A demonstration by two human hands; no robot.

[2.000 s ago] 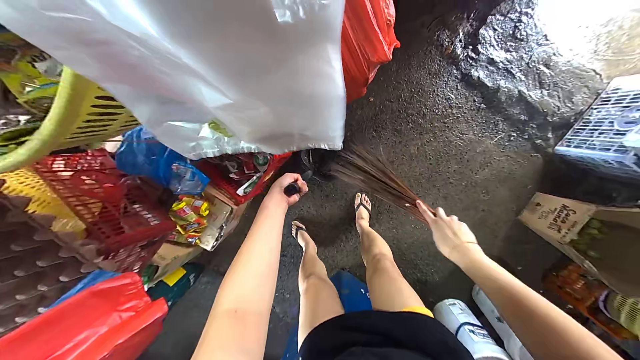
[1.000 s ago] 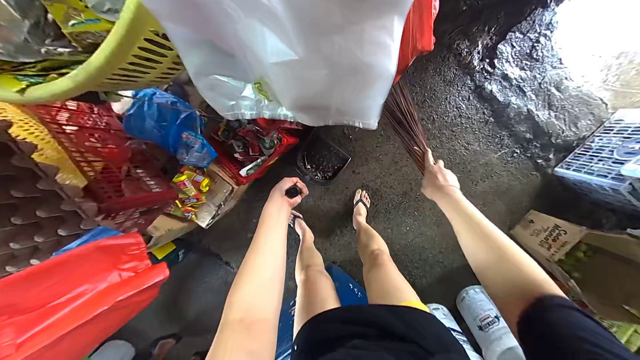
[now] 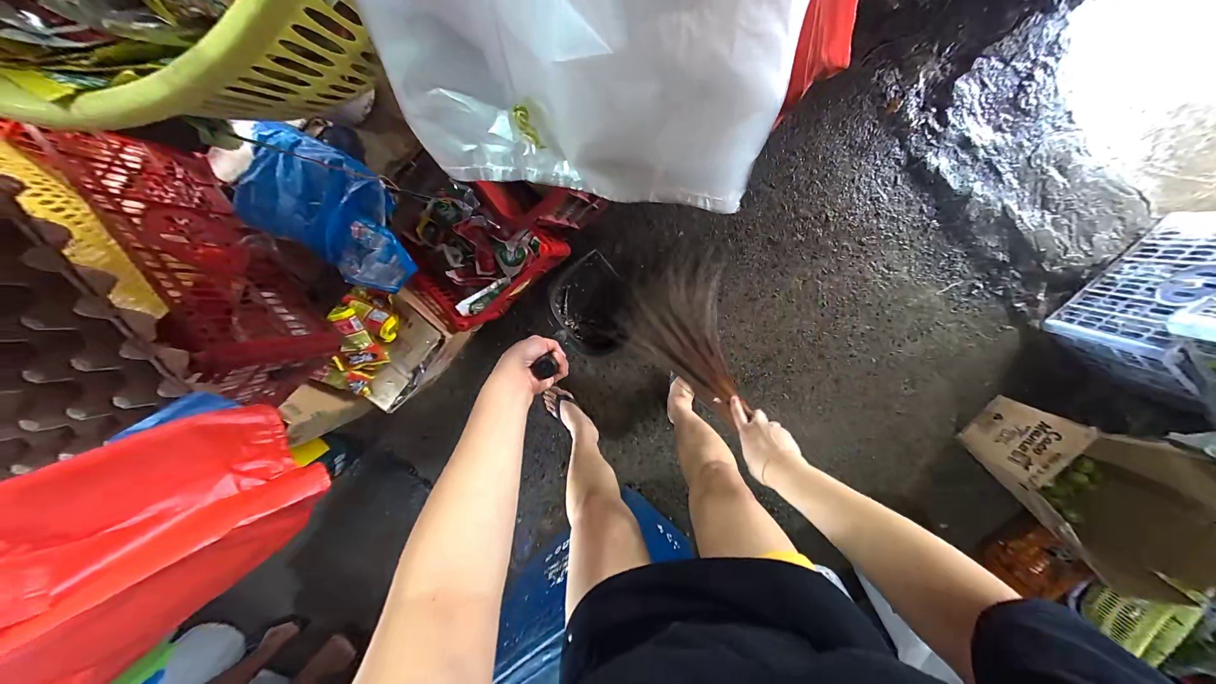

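Note:
My left hand [image 3: 534, 365] is closed around the black handle [image 3: 544, 367] of a dustpan, seen end-on. Beyond it, the black dustpan [image 3: 591, 304] rests on the wet floor with some dirt inside. My right hand [image 3: 763, 442] grips the bound end of a stick broom [image 3: 693, 337]. The broom's thin brown bristles are blurred and fan out toward the dustpan's right side, where they partly cover the floor and the pan's edge.
Clear plastic bags [image 3: 608, 95] hang ahead. Red crates [image 3: 494, 275], a blue plastic bag [image 3: 313, 199] and a yellow-green basket [image 3: 285, 66] stand left. On the right are a cardboard box [image 3: 1031, 442] and a plastic crate [image 3: 1140, 294]. Another person's feet [image 3: 328, 657] show at lower left.
The broom's bristles have swung left to the dustpan; one second ago they pointed up and away from it. My right hand has come closer to my legs. My left hand keeps its hold.

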